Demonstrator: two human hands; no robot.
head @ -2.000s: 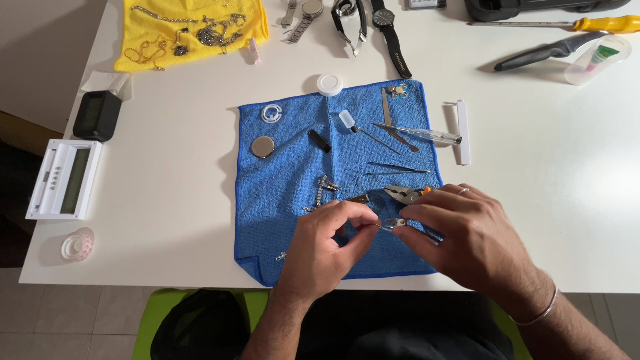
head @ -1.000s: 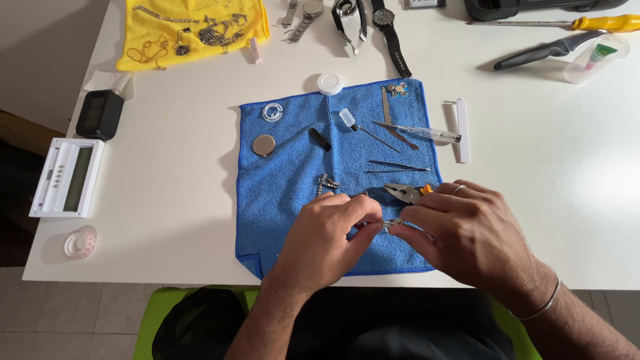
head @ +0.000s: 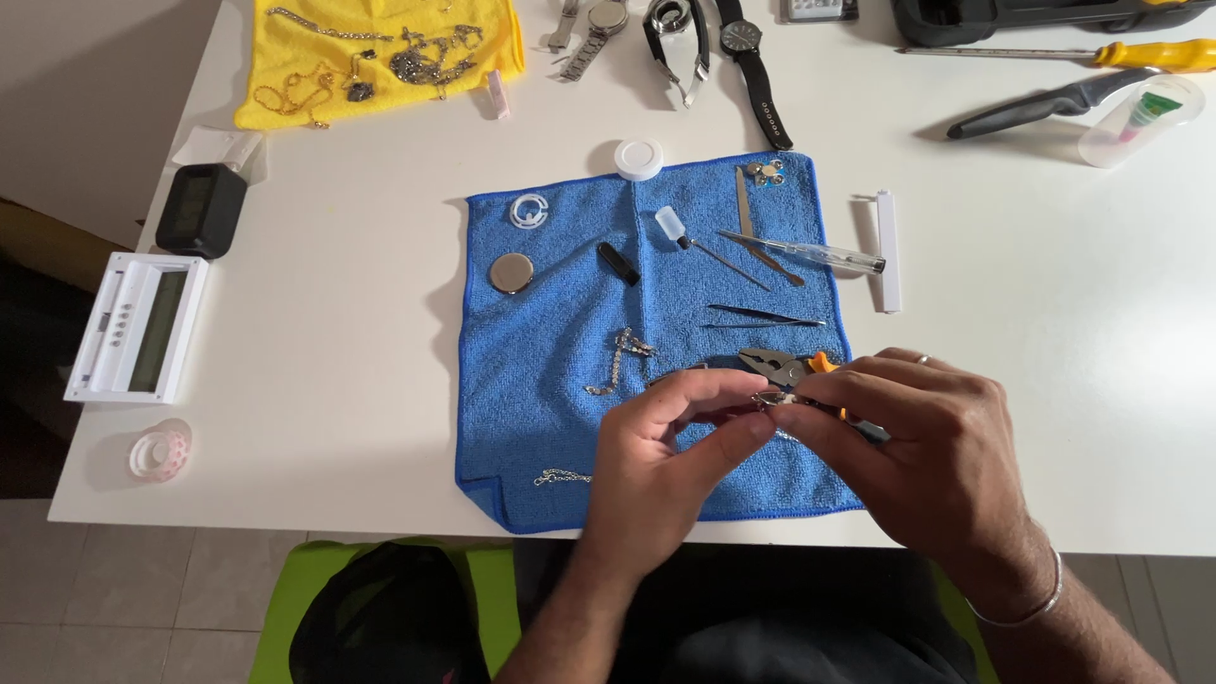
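Note:
Between the fingertips of my left hand [head: 665, 456] and my right hand [head: 912, 446] is a small shiny metal jewelry piece [head: 771, 400], partly covered by the fingers. Both hands pinch it above the blue microfiber cloth [head: 560, 380]. Orange-handled pliers [head: 784, 369] lie just behind the fingertips, their handles partly under my right hand. A rhinestone chain piece [head: 619, 361] rests on the cloth left of the hands. A thin silver chain [head: 562, 476] runs out from beside my left hand. Steel tweezers [head: 766, 317] lie beyond the pliers.
Around the cloth's far half are a black cap [head: 618, 263], a clear-handled screwdriver [head: 817, 255], a metal disc [head: 512, 274] and a white lid [head: 638, 159]. Watches [head: 741, 38] and a yellow cloth [head: 380, 71] with chains lie farther back. A digital display unit [head: 138, 328] sits at left.
Both hands stay close together at the small metal piece, with slight finger shifts. More of the thin silver chain shows beside my left hand than one second ago.

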